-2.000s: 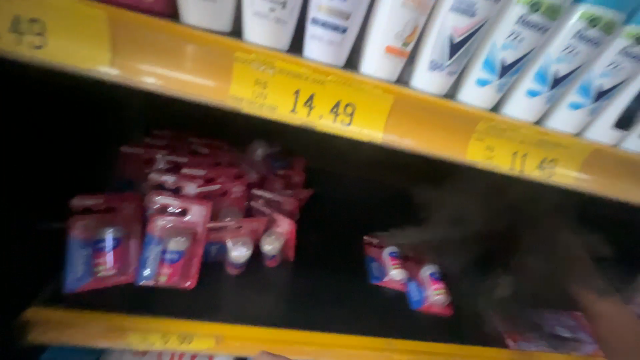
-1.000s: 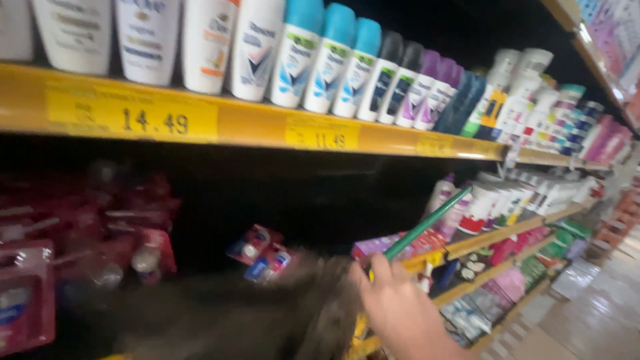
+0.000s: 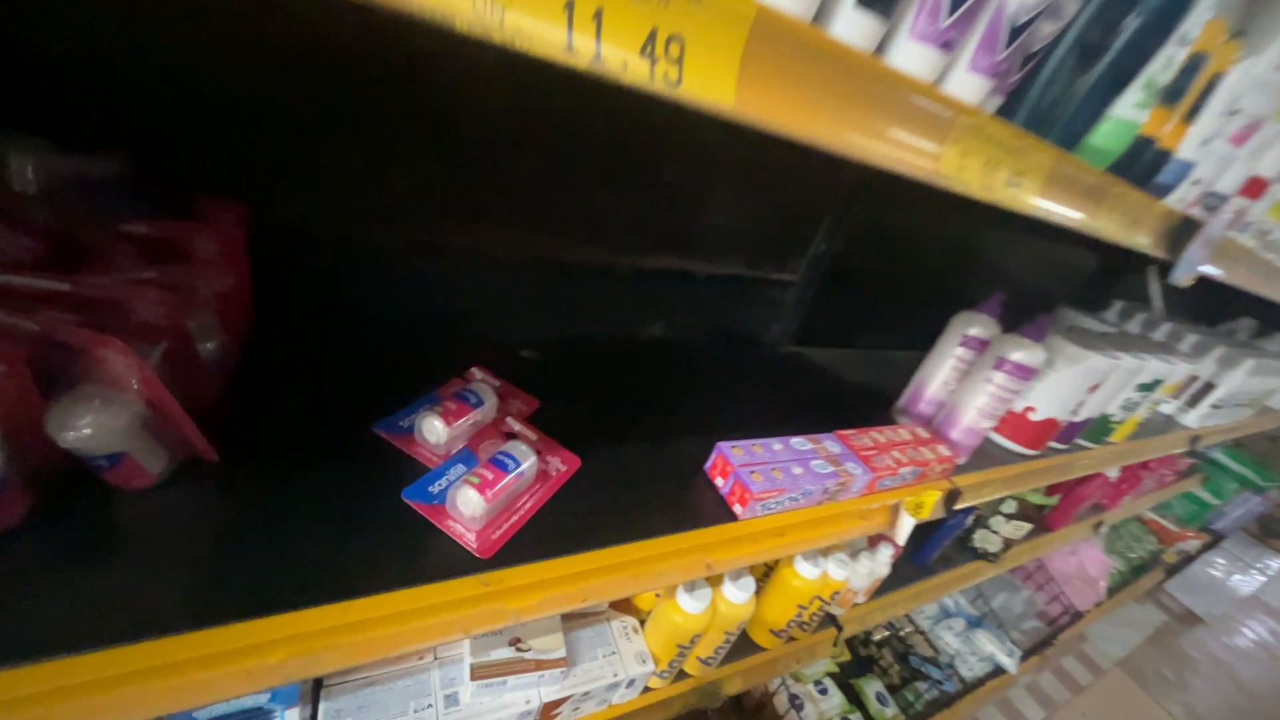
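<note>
Neither my left hand nor my right hand shows in the head view now. Two pink-and-blue blister packs, each with a small white-capped container, lie on the black shelf; the front pack (image 3: 492, 486) overlaps the rear pack (image 3: 455, 415). At the left, a blurred heap of similar red blister packs (image 3: 110, 400) sits in shadow. Farther right, purple boxes (image 3: 790, 473) and red boxes (image 3: 898, 455) lie stacked near the shelf's front edge, touching the foot of two white-and-purple bottles (image 3: 975, 385).
A yellow shelf edge (image 3: 480, 598) runs along the front. Overhead is another yellow shelf rail (image 3: 860, 130) with price tags. Below stand yellow bottles (image 3: 685, 625) and cartons (image 3: 390, 690). Tiled floor (image 3: 1130, 650) shows at lower right.
A hand with a green stick-like thing and a dark blurred thing, seen at the shelf front one second ago, have left the view. The view has moved closer to the two blister packs.
</note>
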